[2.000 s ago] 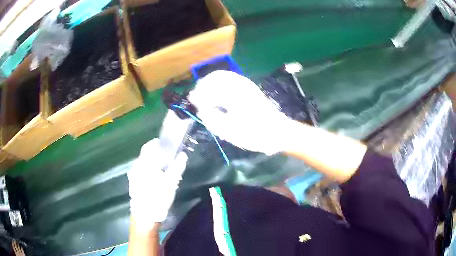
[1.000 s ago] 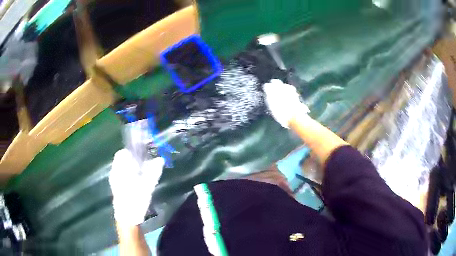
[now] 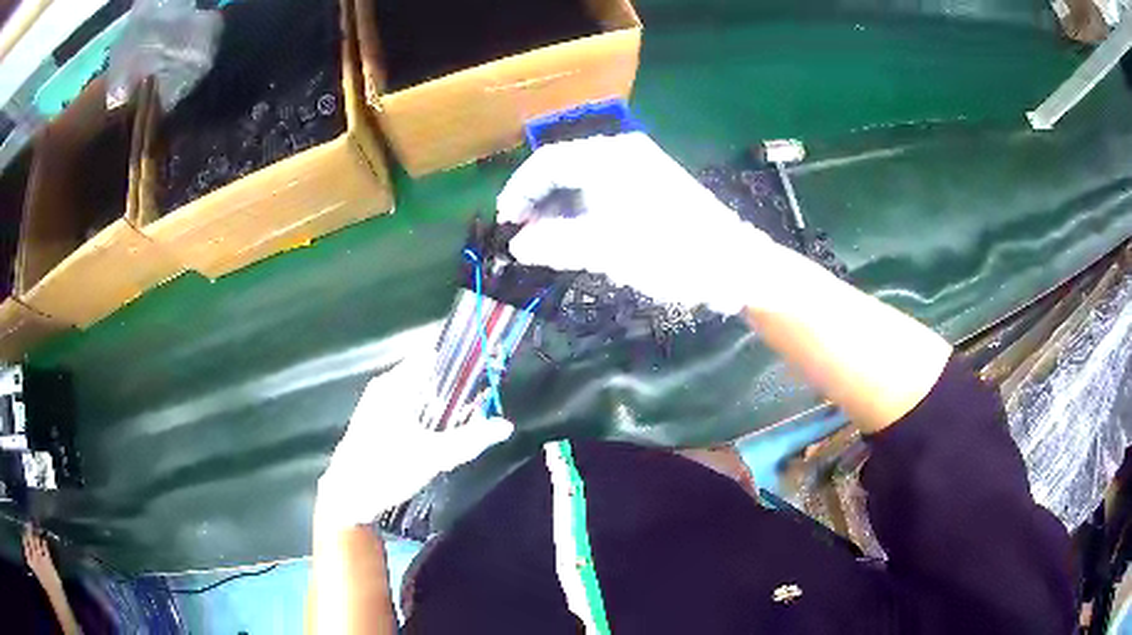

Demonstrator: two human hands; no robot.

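Note:
My left hand (image 3: 404, 440), in a white glove, holds several short silver metal profiles (image 3: 469, 354) side by side, tilted up and to the right. Black fittings (image 3: 503, 275) are at their far end. Thin blue ties (image 3: 483, 325) stick out and lie across the profiles. My right hand (image 3: 621, 211), in a white glove, is above the far end, with a small dark piece (image 3: 556, 205) between thumb and fingers. Its palm hides part of the parts heap (image 3: 608, 304) below.
Open cardboard boxes (image 3: 509, 97) with black parts stand at the upper left, a blue tray (image 3: 583, 124) beside them. A small hammer (image 3: 785, 154) lies right of the heap. Plastic wrap (image 3: 1055, 397) is at the right. Another person's hand (image 3: 41, 558) shows at the lower left.
My right hand has moved left from the right of the heap to the far end of the profiles, with a dark piece in it. My left hand has shifted right with the profiles.

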